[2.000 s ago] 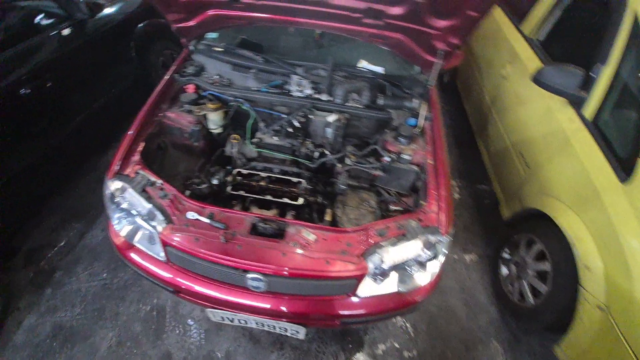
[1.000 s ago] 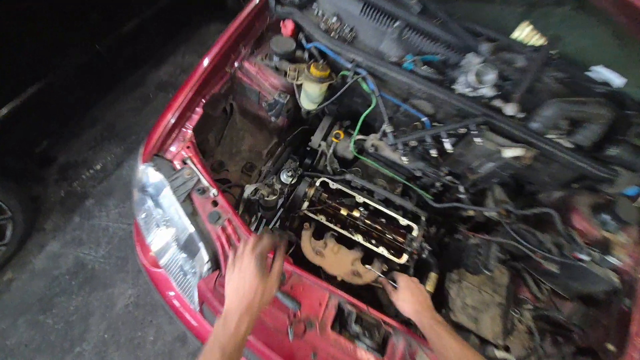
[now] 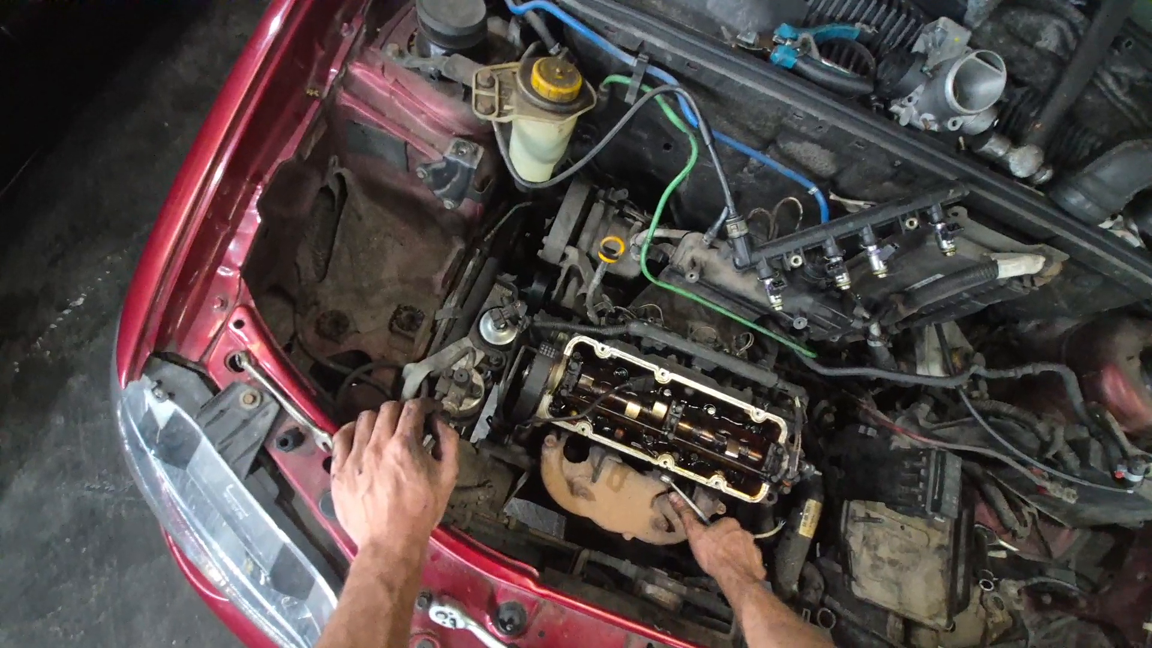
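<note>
My left hand (image 3: 391, 472) is over the red front panel beside the left headlight, palm down with fingers curled; whether it holds anything is hidden. A combination wrench (image 3: 283, 396) lies on the panel just beyond it. My right hand (image 3: 720, 544) grips a slim metal tool (image 3: 691, 499), its tip at the upper edge of the rusty exhaust manifold heat shield (image 3: 598, 490). Behind the shield, the cylinder head (image 3: 666, 418) has its top uncovered, showing an oily camshaft inside a pale gasket rim. A ratchet (image 3: 459, 621) rests on the front panel at the bottom.
The headlight (image 3: 216, 513) borders the left side. Farther back stand a fluid reservoir (image 3: 543, 135) with a yellow cap, a fuel rail with injectors (image 3: 855, 229), and a throttle body (image 3: 967, 85). A green hose (image 3: 670, 193) crosses the bay. A dirty battery-like box (image 3: 900, 558) sits right.
The view has come much closer to the engine bay. Both hands, absent from the earliest frame, are over its front; my right hand stays by the heat shield with the tool.
</note>
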